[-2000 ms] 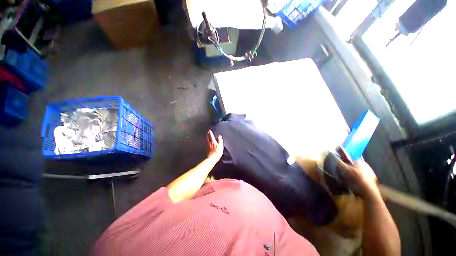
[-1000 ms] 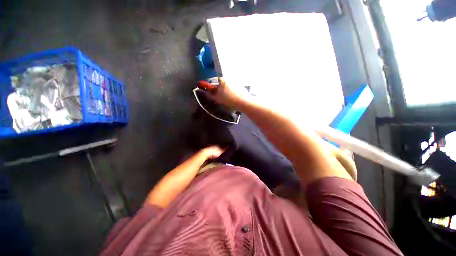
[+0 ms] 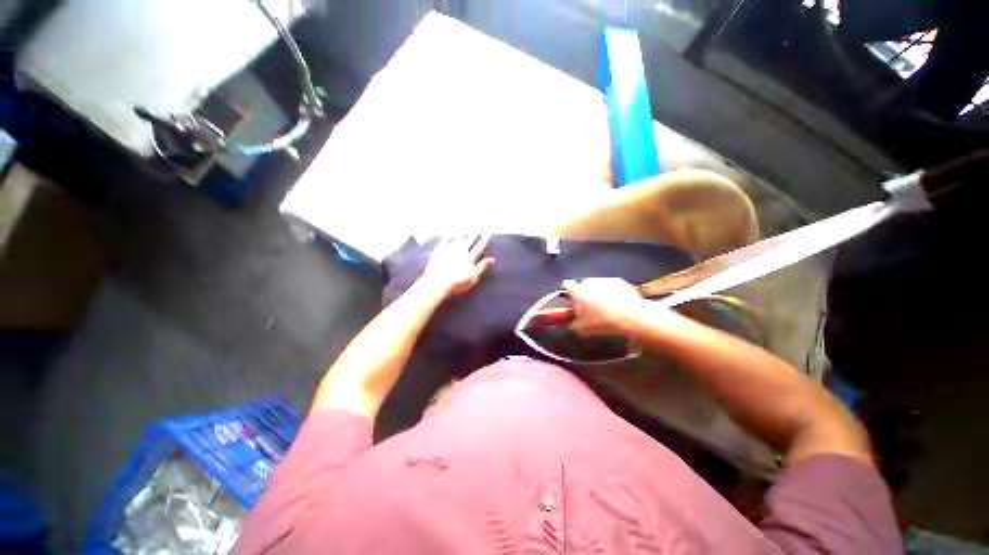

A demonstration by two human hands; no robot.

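A dark navy garment point(image 3: 510, 276) lies spread over the padded board, whose tan rounded end point(image 3: 694, 206) shows behind it. My left hand point(image 3: 458, 266) lies flat on the garment's left part, fingers spread, gripping nothing that I can see. My right hand point(image 3: 599, 308) is closed on the reddish handle of the steam iron point(image 3: 555, 315). A pale edge curves around the iron on the cloth; its soleplate is mostly hidden. A long whitish strap point(image 3: 781, 252) runs from near my right hand up to the right.
A large white board or cloth point(image 3: 466, 130) lies beyond the garment, with a blue strip point(image 3: 631, 108) beside it. A blue crate point(image 3: 255, 439) with white pieces stands at the lower left. A pale-topped table point(image 3: 141, 54) with a looped cable stands at the upper left.
The view has turned. My right hand has drawn the iron back from the far left end to the garment's right part. My left hand has moved up from the near edge onto the cloth.
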